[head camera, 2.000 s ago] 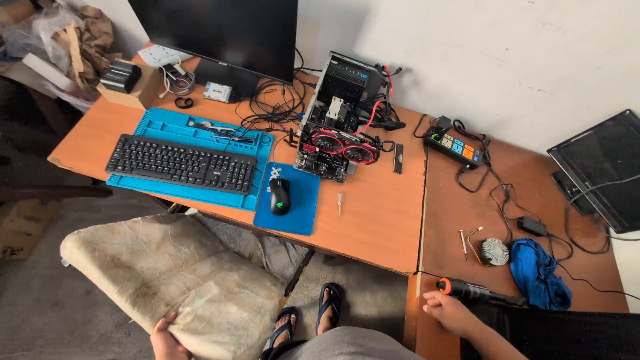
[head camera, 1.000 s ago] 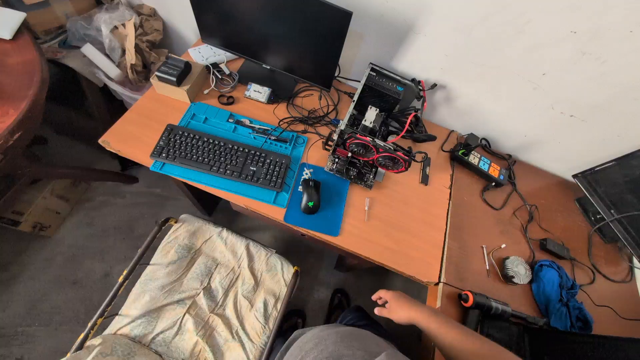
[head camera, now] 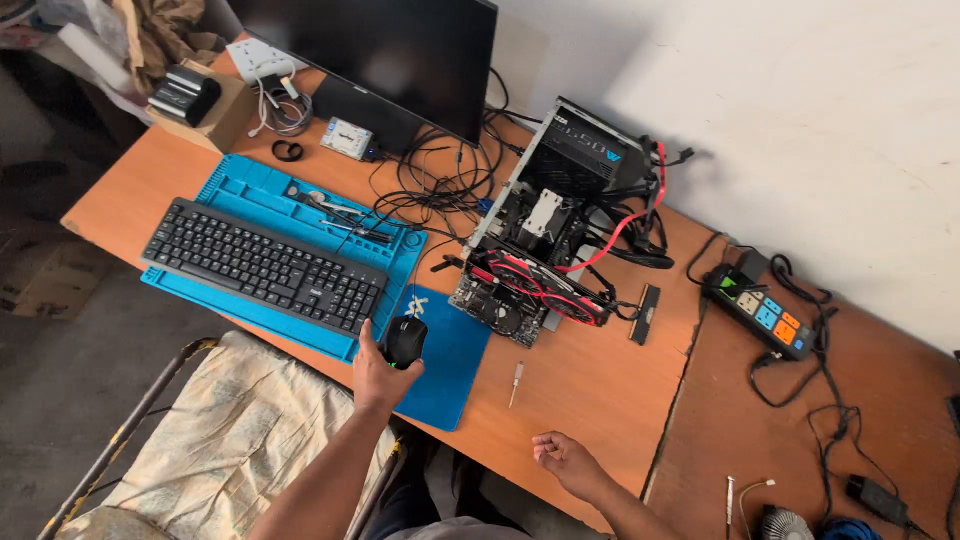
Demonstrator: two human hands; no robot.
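Observation:
My left hand [head camera: 380,377] is at the near side of a black computer mouse [head camera: 406,341], thumb and finger around its end; how firmly it grips is unclear. The mouse sits on a blue mouse pad [head camera: 448,375], beside a black keyboard [head camera: 262,262] lying on a blue repair mat [head camera: 247,180]. My right hand [head camera: 564,459] hovers over the desk's front edge, fingers loosely bent and holding nothing. Nearby lies a small clear-handled screwdriver [head camera: 517,382]. Behind it stands an uncased computer with a motherboard [head camera: 495,311], a red and black graphics card [head camera: 547,289] and a power supply [head camera: 581,154].
A monitor [head camera: 382,52] stands at the back beside tangled black cables [head camera: 442,180]. A RAM stick [head camera: 645,315] lies right of the computer. On the right desk are a power strip [head camera: 765,311] and a heatsink [head camera: 784,523]. A cloth-covered chair [head camera: 247,420] stands at the front left.
My left hand, on the chair's cloth two seconds ago, is now at the mouse. My right hand has moved from beside the orange-and-black tool to the desk's front edge. The view has shifted closer.

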